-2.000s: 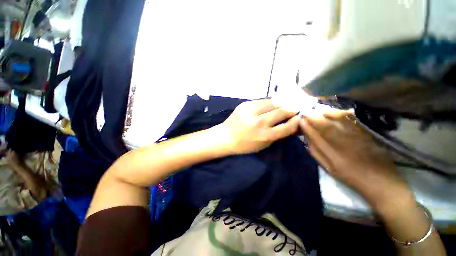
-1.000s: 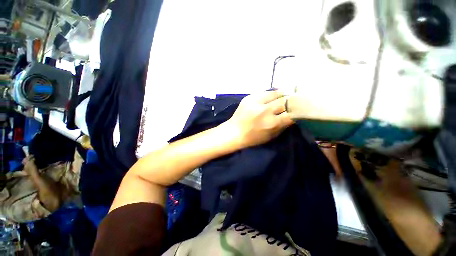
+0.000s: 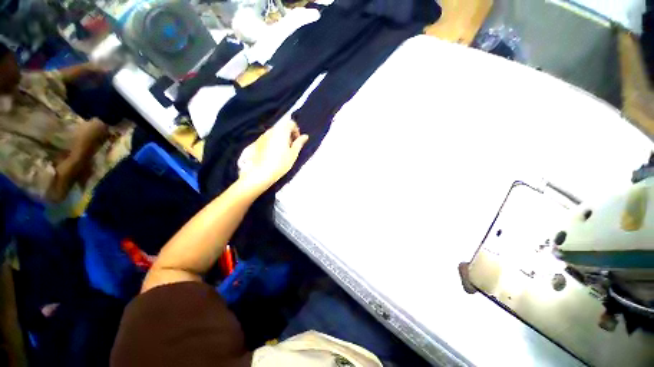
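My left hand (image 3: 271,156) reaches to the left edge of the white table and lies on long dark navy cloth panels (image 3: 337,50) draped there. Its fingers are bent over the cloth; whether they pinch it cannot be told. My right hand is not in the picture. The sewing machine head (image 3: 609,244), cream with a teal underside, stands at the right edge over its metal bed (image 3: 531,276).
The white tabletop (image 3: 430,143) has a worn front edge. A blue crate (image 3: 107,251) with dark and red items is at the lower left. Another person (image 3: 57,143) sits at the left beside a grey machine part (image 3: 168,36).
My view has turned left. My left hand has left the cloth near the needle and is at the draped panels. The dark piece over my lap and my right hand are no longer seen.
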